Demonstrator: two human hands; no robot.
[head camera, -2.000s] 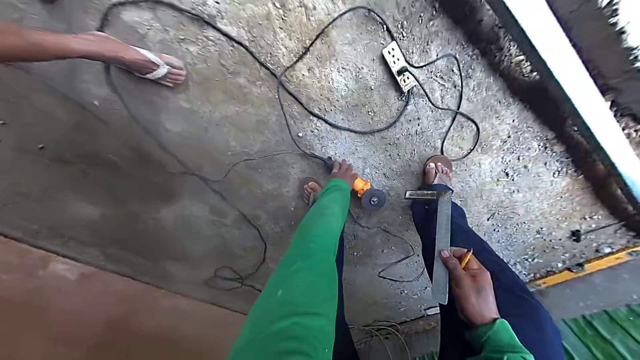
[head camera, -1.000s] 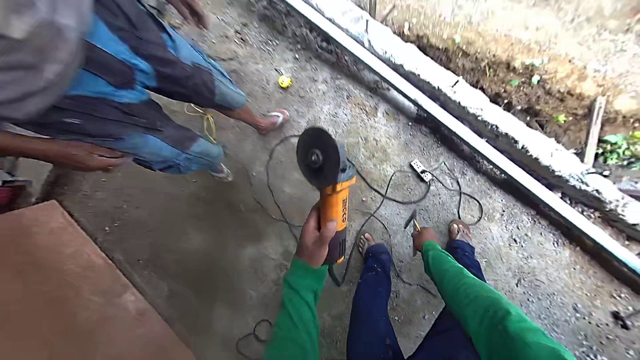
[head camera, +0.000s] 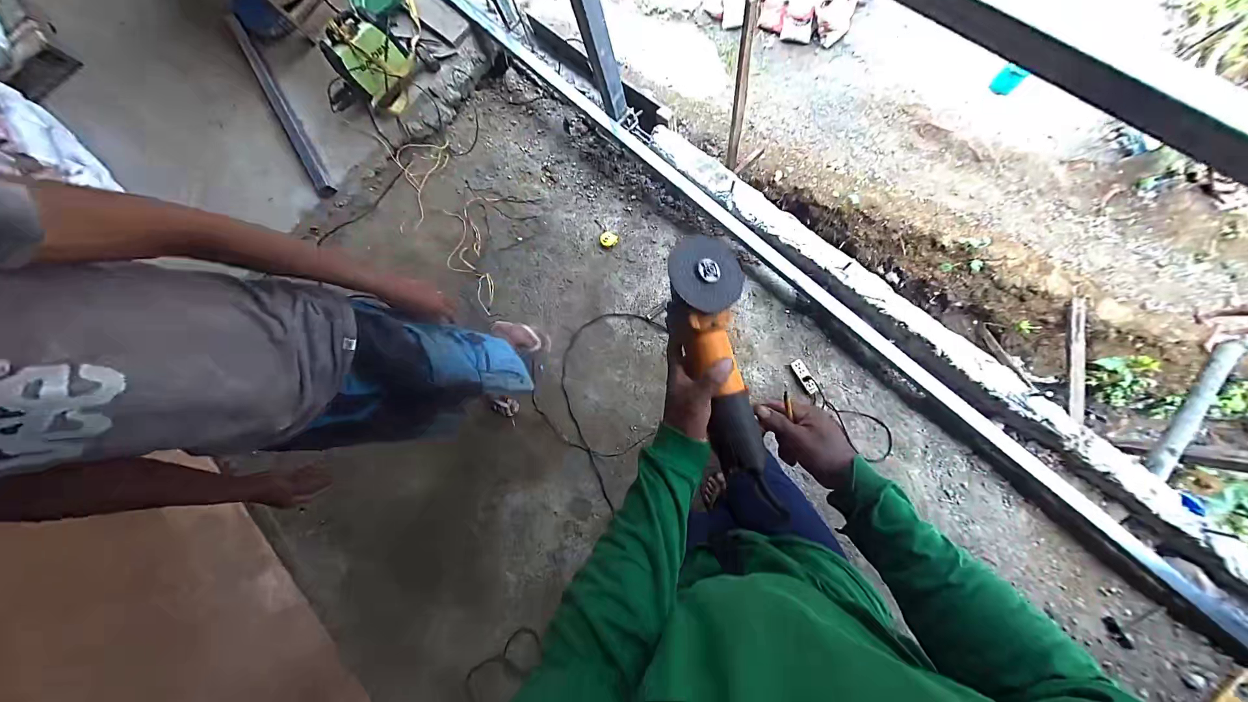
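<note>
My left hand (head camera: 694, 390) is wrapped around the orange and black body of an angle grinder (head camera: 717, 356). The grinder's dark cutting disc (head camera: 707, 276) points away from me, and its cord end hangs toward my lap. Close by on the right, my right hand (head camera: 807, 437) has a pencil (head camera: 788, 406) between its fingers, near the black rear part of the grinder. Whether that hand touches the grinder or holds anything else, I cannot tell. A white power strip (head camera: 804, 377) lies on the concrete just beyond my right hand.
A co-worker in a grey shirt (head camera: 185, 361) stands at the left. Black cable (head camera: 575, 429) loops over the floor. A yellow tape measure (head camera: 608, 239) and thin wires (head camera: 468, 244) lie farther off. A long metal beam (head camera: 829, 302) crosses at the right; a green machine (head camera: 375, 58) stands at the back.
The grinder, on the floor under my left hand two seconds ago, is now raised in it. The square from my right hand no longer shows. The view has swung up, and the co-worker shows more fully.
</note>
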